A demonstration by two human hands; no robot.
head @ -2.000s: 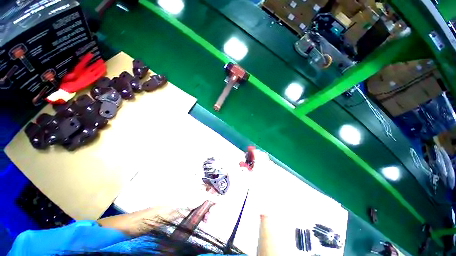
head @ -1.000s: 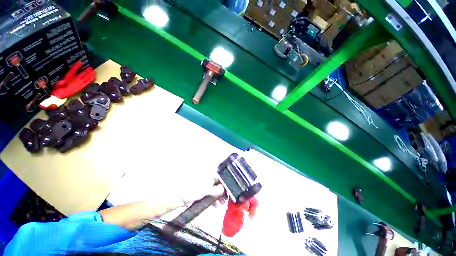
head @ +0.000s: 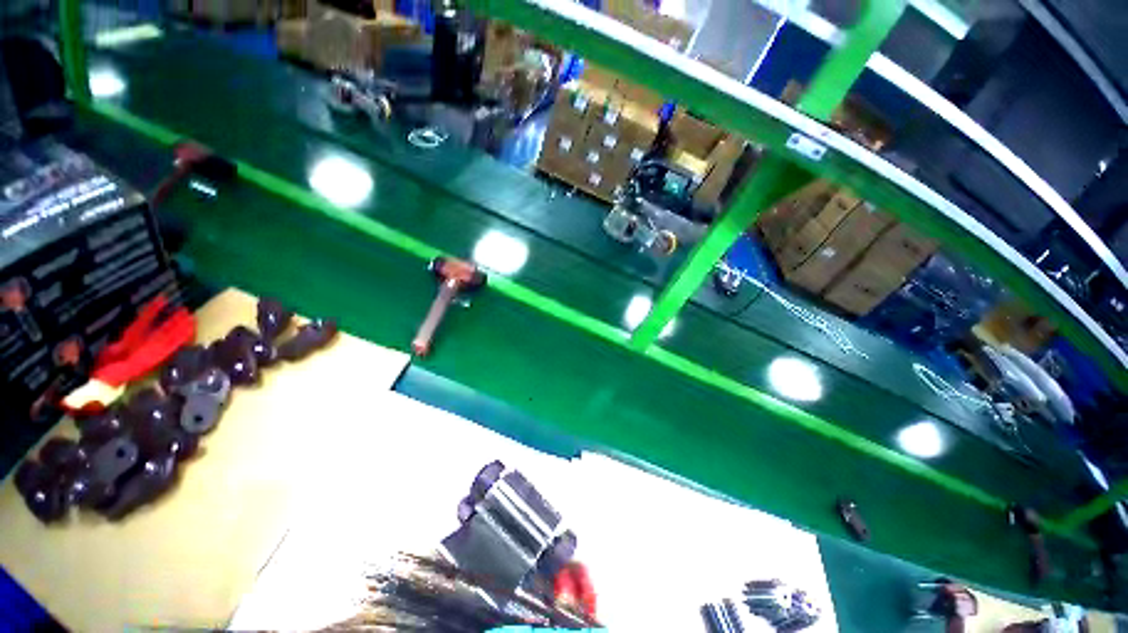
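An appliance head [head: 510, 526] with ribbed silver-black metal and dark maroon ends is tilted over the white sheet at the lower middle. Dark hair strands cover its lower left, and its handle is not visible. My right hand [head: 575, 591], in a red glove, shows only as a small blurred patch just below the head's right end. It appears to touch the head, but its grip is unclear. My left hand is not visible. Metal strips [head: 779, 603] lie on the white sheet at the lower right.
Maroon caps [head: 136, 433] are piled on the tan sheet [head: 74, 563] at left, beside a red glove [head: 136, 352] and a printed box [head: 74, 260]. The green conveyor [head: 594, 402] carries a T-shaped unit [head: 443, 303] and small maroon parts. A green post [head: 705, 260] stands behind.
The view has tilted up, so the work sits lower in the picture. The appliance head has turned. My left hand and forearm have gone out of sight; less of my red glove shows.
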